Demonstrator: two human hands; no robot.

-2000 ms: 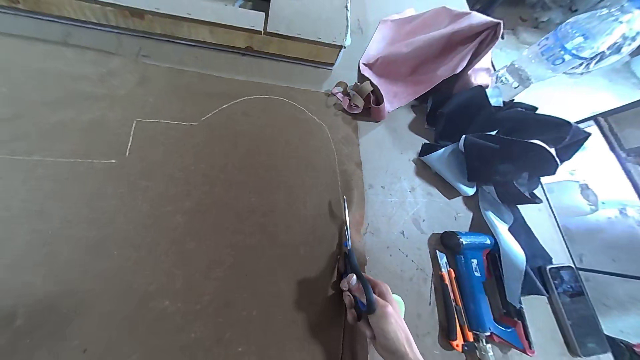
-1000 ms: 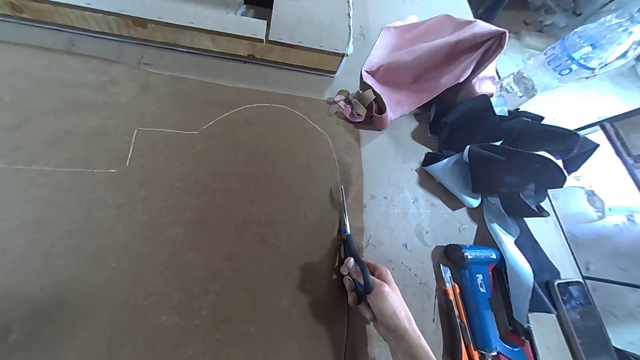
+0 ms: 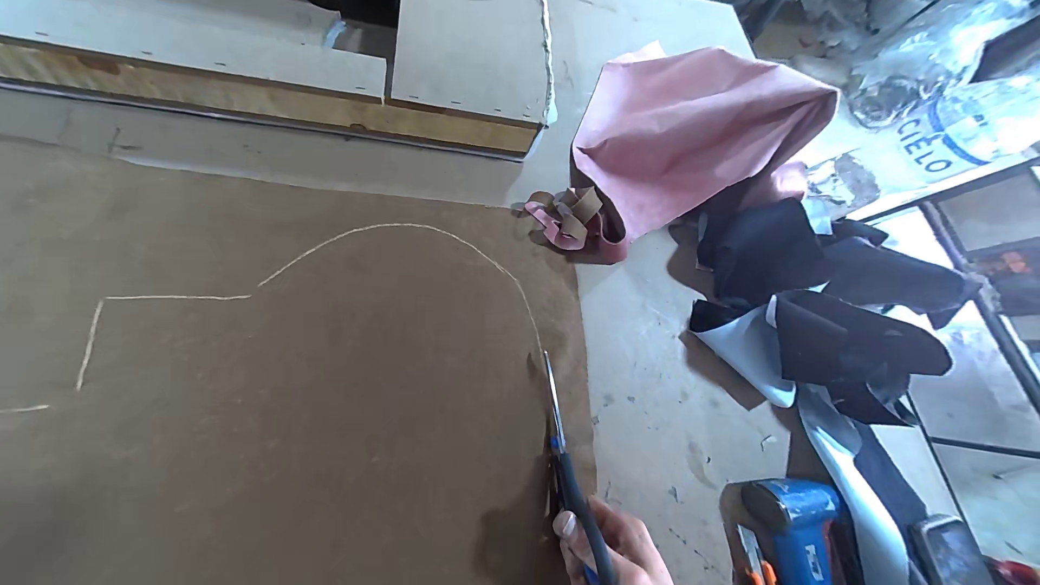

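Observation:
At the bottom right of centre, my right hand [image 3: 613, 544] grips the dark handles of a pair of scissors [image 3: 561, 439]. Their blades point up along a pale drawn line near the right edge of a large brown sheet of material [image 3: 349, 390]. The blade tips lie where the line curves up into a rounded arch; to the left the line runs straight and then steps down. Part of the handles is hidden behind my fingers and the frame's lower edge. My left hand is out of view.
A stapled wooden frame [image 3: 268, 97] lies along the top. Right of the sheet are pink material [image 3: 699, 130], curled strips [image 3: 569, 219], black scraps [image 3: 861, 333], a blue power tool [image 3: 792, 520], an orange utility knife [image 3: 756, 561], a phone [image 3: 951, 548] and a plastic bottle [image 3: 951, 138].
My right hand and the scissors have moved up along the drawn line over the two seconds. The view has shifted a little.

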